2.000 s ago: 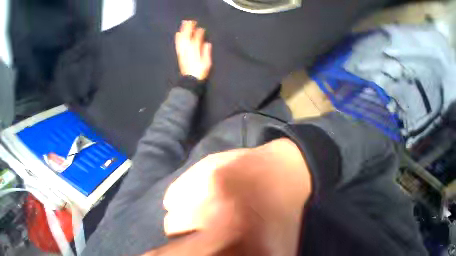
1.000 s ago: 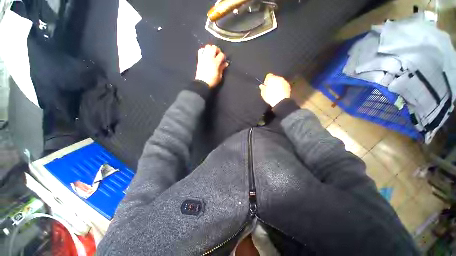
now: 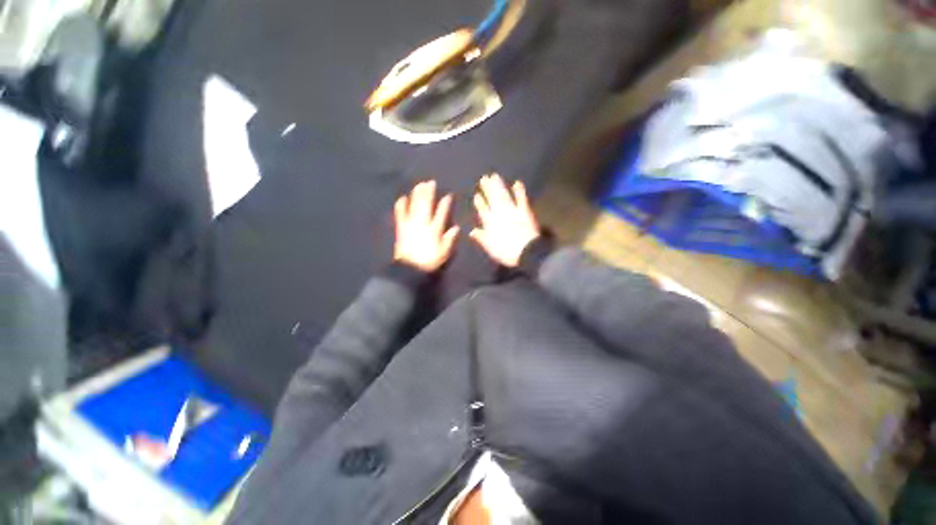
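My left hand (image 3: 423, 228) and my right hand (image 3: 503, 220) lie flat, side by side, fingers spread, on the black table (image 3: 318, 205) near its front edge. Black fabric may lie under them, but it cannot be told from the table. The iron (image 3: 436, 92), with a tan handle and metal-edged soleplate, rests just beyond my hands. A white panel (image 3: 229, 144) lies to the left on the table. The picture is blurred.
A blue crate (image 3: 708, 220) with a stack of grey-white, black-striped panels (image 3: 765, 133) stands right of the table on the tiled floor (image 3: 759, 308). A blue-and-white box (image 3: 169, 420) is at lower left. A blue hose (image 3: 493, 16) rises from the iron.
My hands have opened from a pinching pose and moved closer together, now flat with fingers spread. The view has shifted, so the iron and white panel appear lower and further left.
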